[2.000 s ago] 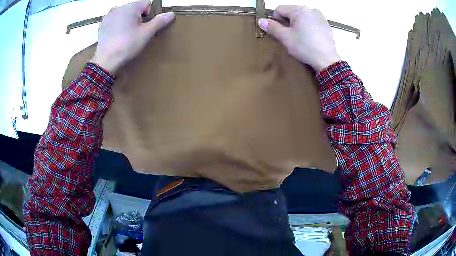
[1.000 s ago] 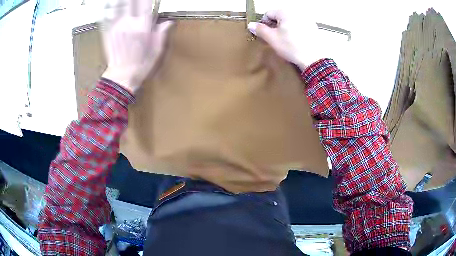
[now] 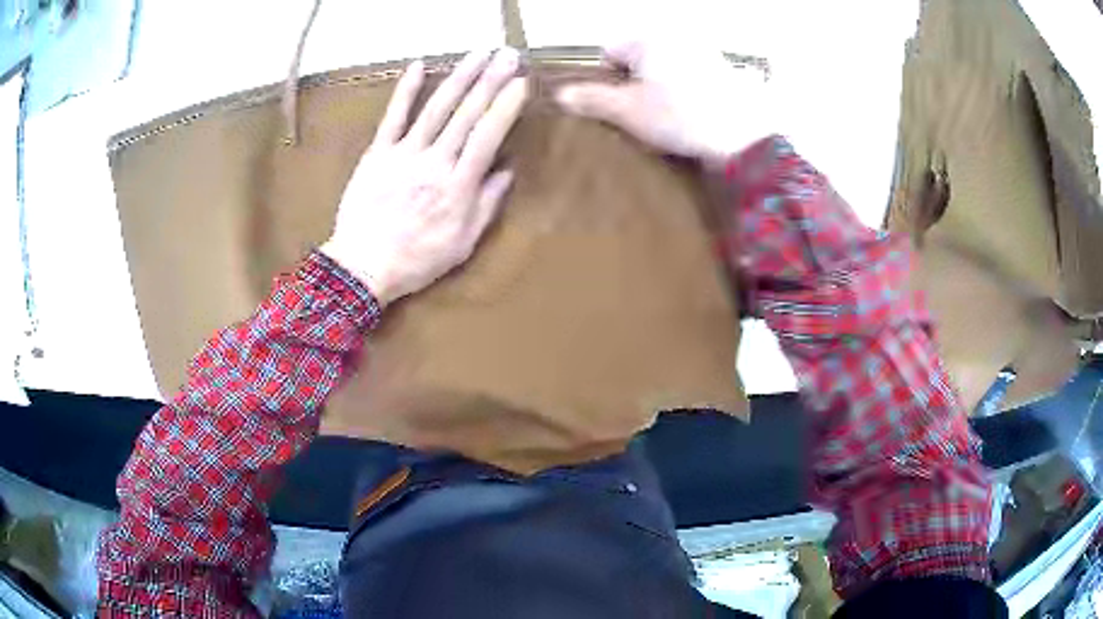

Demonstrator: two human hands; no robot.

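Observation:
A brown bag body panel (image 3: 544, 290) lies over the table, its lower edge hanging against my clothes. A narrow top edge strip (image 3: 194, 115) runs along its upper edge. One handle end (image 3: 292, 91) lies on the panel at the left; another handle part (image 3: 513, 22) rises past the edge by my left fingertips. My left hand (image 3: 423, 200) lies flat on the panel, fingers slightly spread, holding nothing. My right hand (image 3: 647, 103) is at the top edge, thumb over the panel and other fingers bent. It is blurred; whether it grips the edge is unclear.
A pile of brown panels (image 3: 968, 157) stands at the right on the white table (image 3: 823, 115). The table's dark front edge (image 3: 73, 447) runs below the panel. Shelving with papers (image 3: 750, 580) shows under the table.
The panel has turned and shifted left, its left part now spread out. My left hand has left the handle and moved right onto the panel. My right hand has shifted slightly left and down.

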